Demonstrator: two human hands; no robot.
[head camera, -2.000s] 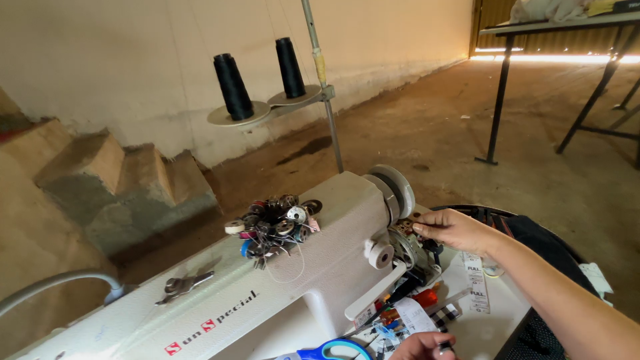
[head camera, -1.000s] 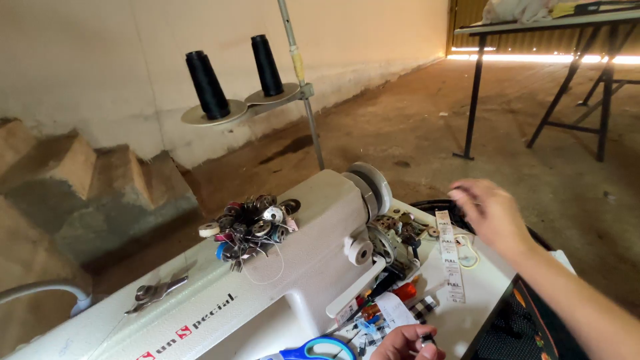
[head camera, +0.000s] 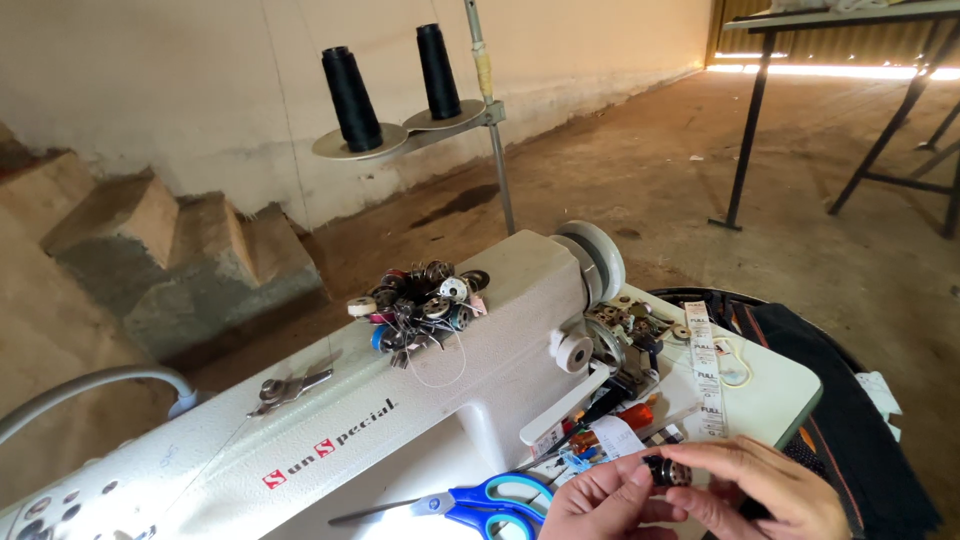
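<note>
In the head view, my left hand (head camera: 611, 499) grips a small metal bobbin (head camera: 670, 472) wound with dark thread between thumb and fingers. My right hand (head camera: 761, 487) meets it from the other side, its fingertips around the bobbin's right end. Left of the hands lie blue-handled scissors (head camera: 499, 499), blades pointing left. A heap of bobbins (head camera: 427, 304) sits on top of the Sun Special sewing machine (head camera: 517, 285). More bobbins (head camera: 634, 319) lie on the table behind the handwheel (head camera: 600, 262), and a printed label strip (head camera: 703, 367) lies nearby.
Two black thread cones (head camera: 351, 101) stand on the thread stand (head camera: 496, 112). Dark fabric (head camera: 840, 405) hangs past the right edge of the sewing table (head camera: 780, 375). Concrete steps (head camera: 172, 225) are at the left, and another table (head camera: 847, 16) stands at the back right.
My right hand has come down from the bobbins behind the handwheel to my left hand. Both hands are now together at the dark bobbin.
</note>
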